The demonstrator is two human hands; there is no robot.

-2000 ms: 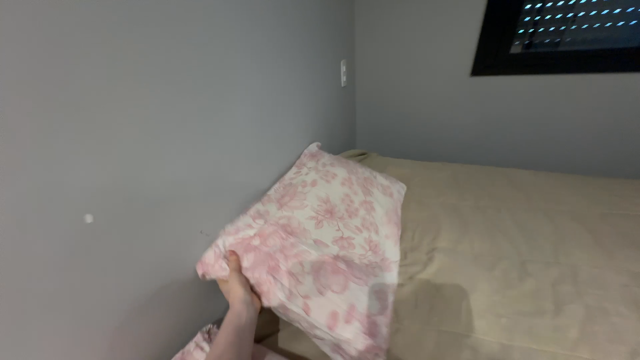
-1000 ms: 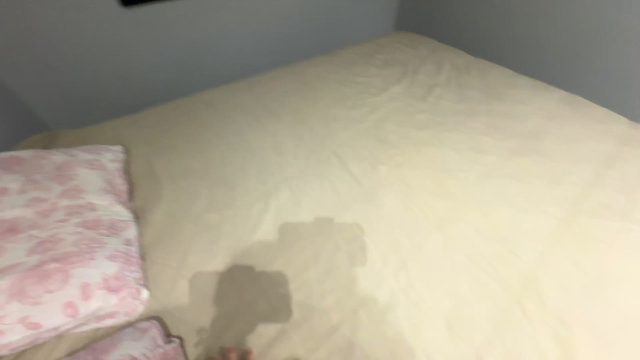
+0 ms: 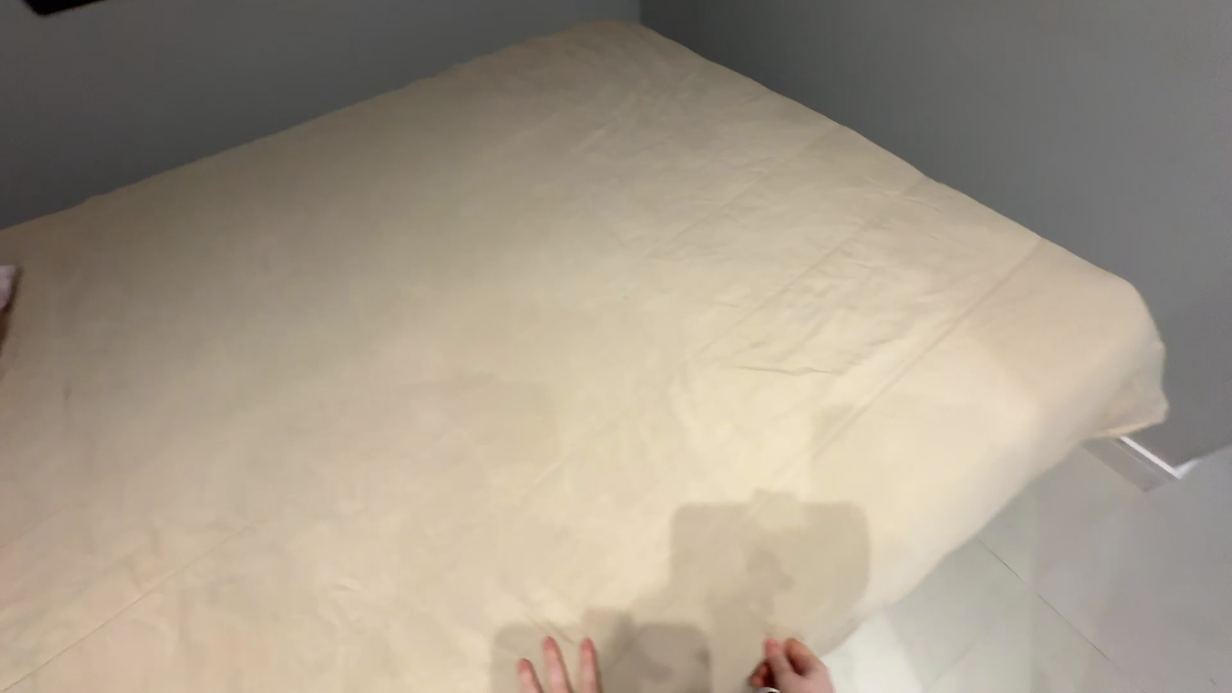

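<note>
A beige fitted-looking sheet (image 3: 433, 337) covers the bed, with creases toward its far right side. At the bottom edge of the head view my left hand (image 3: 560, 667) shows only its spread fingertips, over the sheet, with nothing seen in them. To its right my right hand (image 3: 794, 666) is near the bed's near edge, its fingers curled together. Whether it pinches the sheet cannot be told. A small bit of a pale pink pillow (image 3: 8, 287) shows at the left edge.
Grey walls (image 3: 1011, 106) run along the far and right sides of the bed. Pale floor tiles (image 3: 1011, 577) and a white baseboard (image 3: 1141, 462) lie at the lower right. A dark frame edge (image 3: 58, 4) is at the top left. Shadows fall on the sheet.
The floral pillow, gripped by a hand two seconds ago, was let go and lay on the bed one second ago. The view has swung right, and both hands now show low in it.
</note>
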